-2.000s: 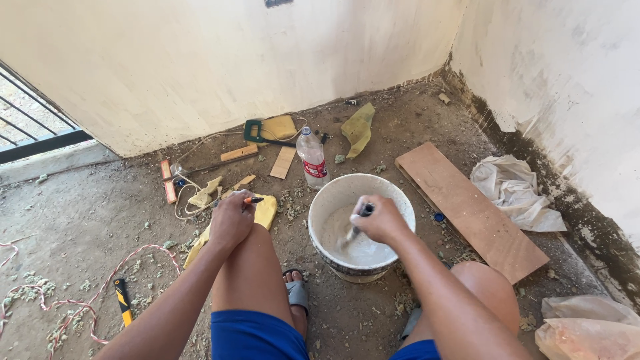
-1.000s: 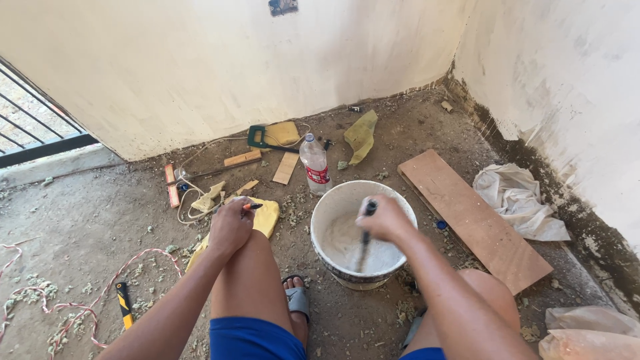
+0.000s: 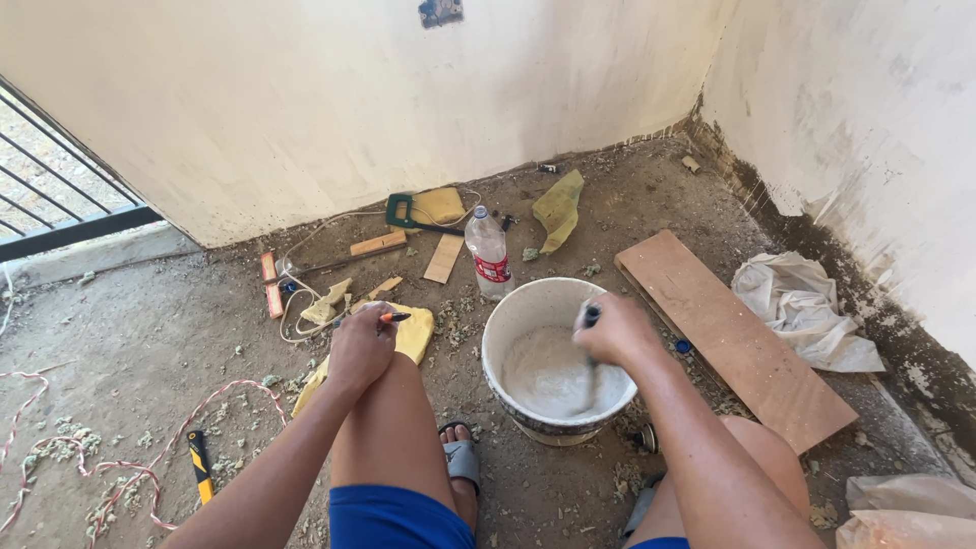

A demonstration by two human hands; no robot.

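Observation:
A white plastic bucket stands on the dirt floor between my knees, with a pale, wet mix in it. My right hand is closed around the dark handle of a stirring tool, whose blurred lower part reaches into the mix; its kind cannot be told. Resting at my left knee, my left hand holds a slim tool with an orange and black tip, perhaps a pen or screwdriver. A clear plastic bottle with a red label stands just behind the bucket.
Right of the bucket lies a wooden board, beside a crumpled whitish plastic sheet. A green-handled hacksaw, yellow sponge pieces and wood offcuts lie ahead. At left are a red-and-white cord and a yellow-black handled tool.
My right hand has moved about over the bucket with the stirring tool, whose lower part has shifted within the mix. My left hand has stayed by my left knee.

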